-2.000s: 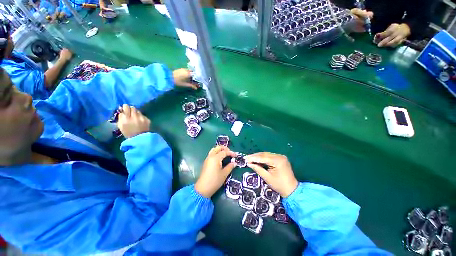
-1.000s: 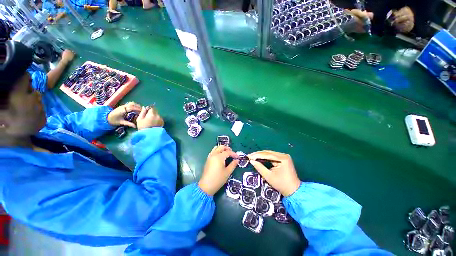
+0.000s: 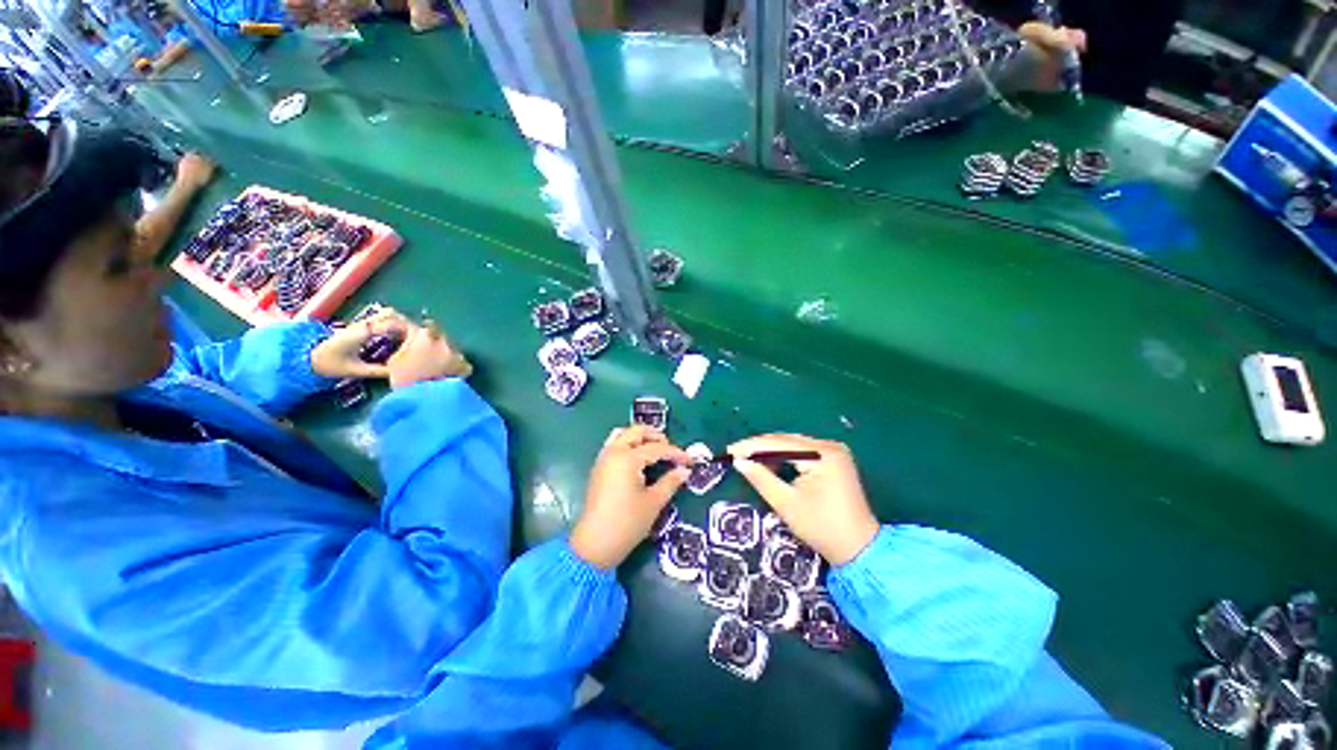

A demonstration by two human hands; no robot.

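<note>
My left hand pinches the edge of a silver-rimmed watch housing above the green bench. A small dark piece shows at my left fingertips; I cannot tell what it is. My right hand holds thin black tweezers like a pen, their front end at the housing's right side. The tip is too small to make out. A cluster of loose housings lies just below my hands. One more housing lies just above my left fingertips.
A metal post stands ahead, with a white label and several housings near its foot. A person works at left beside a red-pink tray. A white device and piled housings lie right. A clear blister tray lies opposite.
The white device has shifted right along the bench. A housing now lies behind the post. The neighbour's arm has drawn back, uncovering the tray. The black tweezers now show more clearly in my right hand.
</note>
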